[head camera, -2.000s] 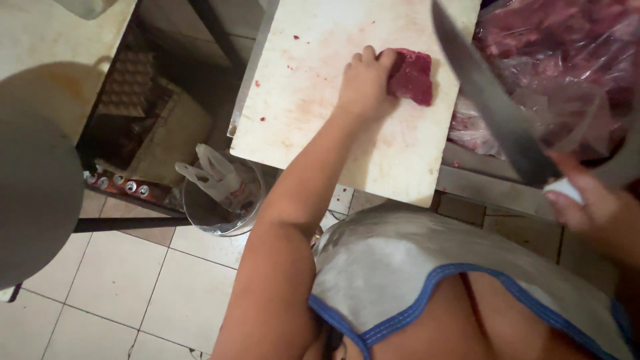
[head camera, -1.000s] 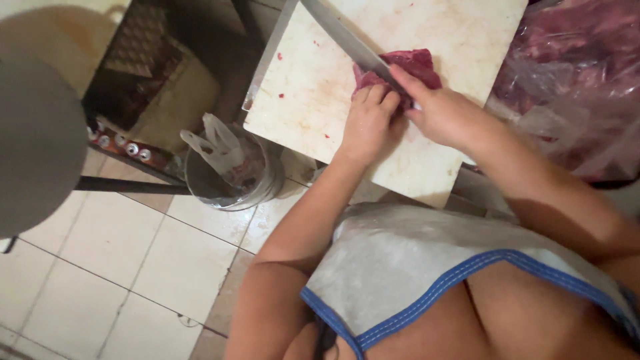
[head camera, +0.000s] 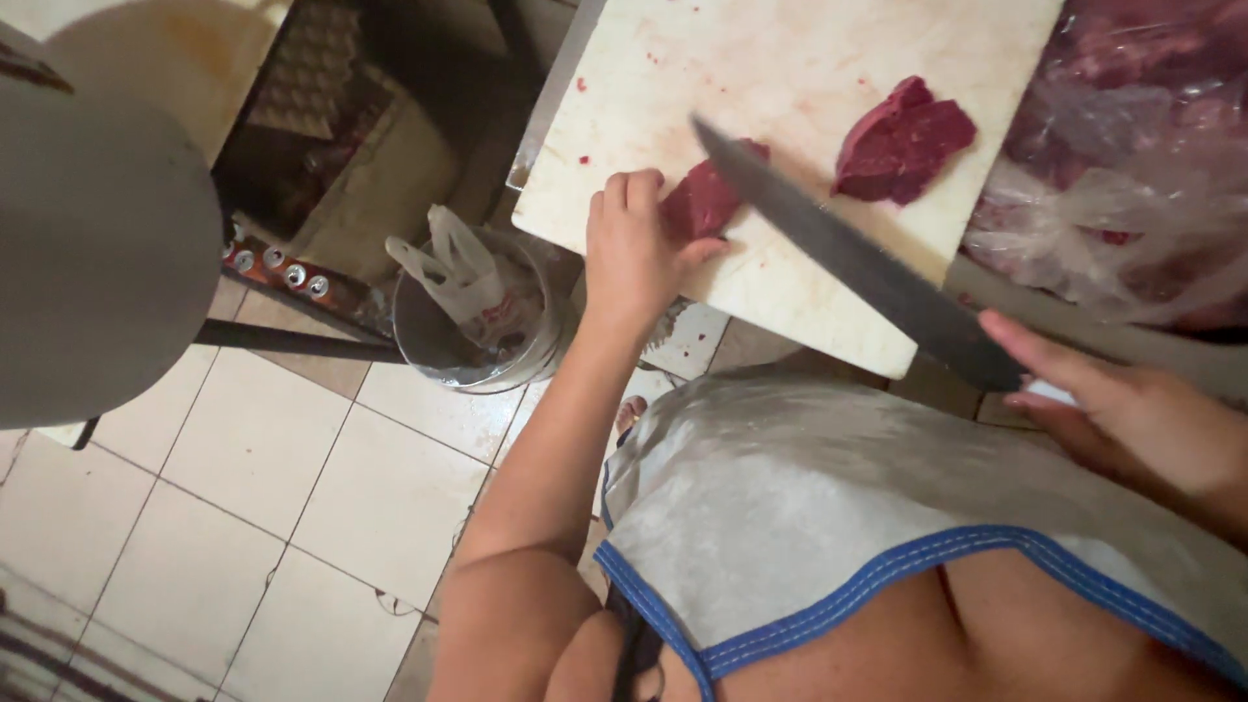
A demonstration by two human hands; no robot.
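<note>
On a white cutting board (head camera: 780, 49) lie two pieces of raw red meat. My left hand (head camera: 634, 234) grips the left piece of meat (head camera: 704, 200) at its near-left side, thumb along the lower edge. The other piece of meat (head camera: 902, 141) lies apart from it, to the right, untouched. My right hand (head camera: 1102, 400) is closed around the pale handle of a large knife (head camera: 858, 258). The long blade slants up to the left, its tip in front of the left piece; whether it touches the meat I cannot tell.
Clear plastic with raw meat (head camera: 1131, 166) lies right of the board. Below left stands a metal bucket (head camera: 546, 361) with a plastic bag (head camera: 468, 283). Drink cans (head camera: 295, 277) and egg trays (head camera: 307, 68) sit on a shelf at left, near a round grey surface (head camera: 97, 244).
The meat, one piece two seconds ago, now lies as two separate pieces. My left hand has moved left with one of them. My right hand has drawn the knife back to the right.
</note>
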